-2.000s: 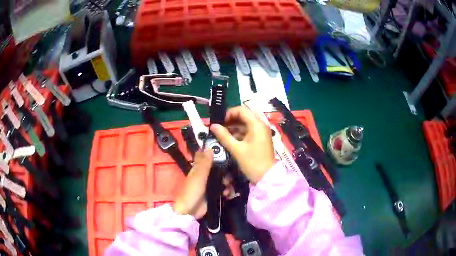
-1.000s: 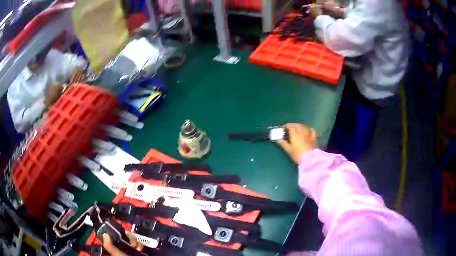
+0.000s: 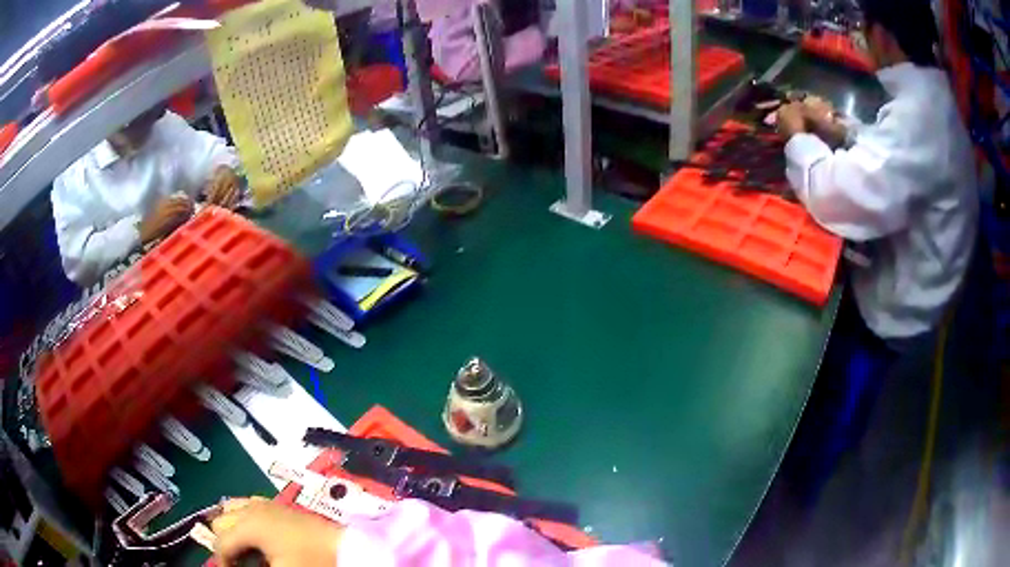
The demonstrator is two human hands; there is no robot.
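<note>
My right hand [image 3: 277,532] is at the bottom left edge, partly cut off, with its pink sleeve running to the right. Its fingers point left beside an angular dark and pinkish frame [image 3: 144,523]; what they hold cannot be made out. My left hand is not in view. Black watches [image 3: 426,485] lie face down on a red compartment tray [image 3: 382,423] at the bottom. A white watch [image 3: 338,491] lies beside them, partly behind my sleeve.
A cream dispenser bottle [image 3: 483,405] stands beyond the tray. A blue bin [image 3: 371,277] and a white sheet [image 3: 282,415] lie farther left. A raised red tray [image 3: 177,332] has pale straps under it. Two people in white work across the bench, one by another red tray [image 3: 742,227].
The view has swung, shifting the bench contents. My right hand has moved from the right side of the bench to the bottom left. The black watch it touched there is gone from that spot.
</note>
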